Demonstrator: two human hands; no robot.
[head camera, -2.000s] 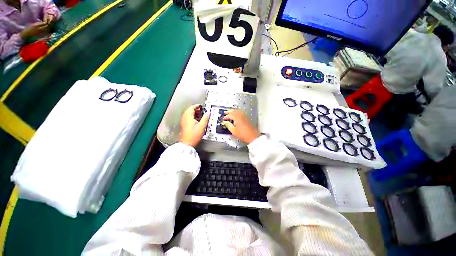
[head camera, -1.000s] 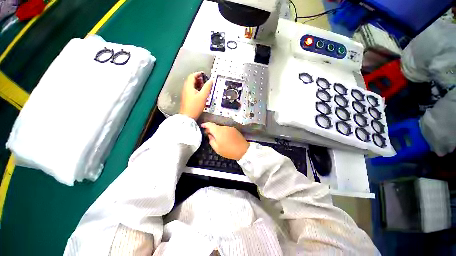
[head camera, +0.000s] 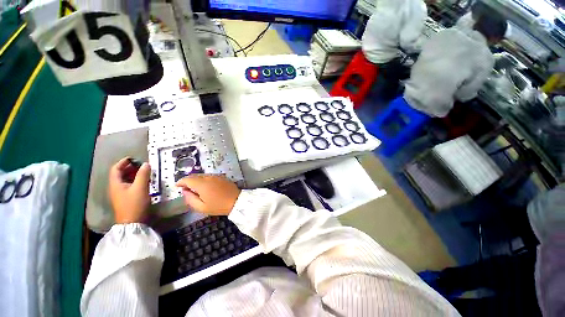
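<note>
My left hand (head camera: 129, 193) is at the left edge of the metal base plate (head camera: 217, 142), its thumb and fingers curled around a small dark part, likely a ring, mostly hidden by the fingers. My right hand (head camera: 212, 194) is at the front edge of the plate, fingertips pinched together just in front of the dark fixture (head camera: 193, 151); whether they hold anything cannot be told. A ring part (head camera: 185, 164) lies in the fixture seat, its centre showing pale.
Machine head (head camera: 96, 46) hangs upper left, before the column (head camera: 191, 49). Behind the plate are a spare fixture piece (head camera: 147, 108) and loose ring (head camera: 168, 106). Right foam sheet (head camera: 260, 148) carries rows of rings; left foam stack (head camera: 31, 247) carries two. Keyboard (head camera: 207, 244) and mouse (head camera: 319, 183) lie in front.
The view has swung right, so the bench sits further left. My right hand has moved from over the fixture to its front. My left hand stays at the plate's left side.
</note>
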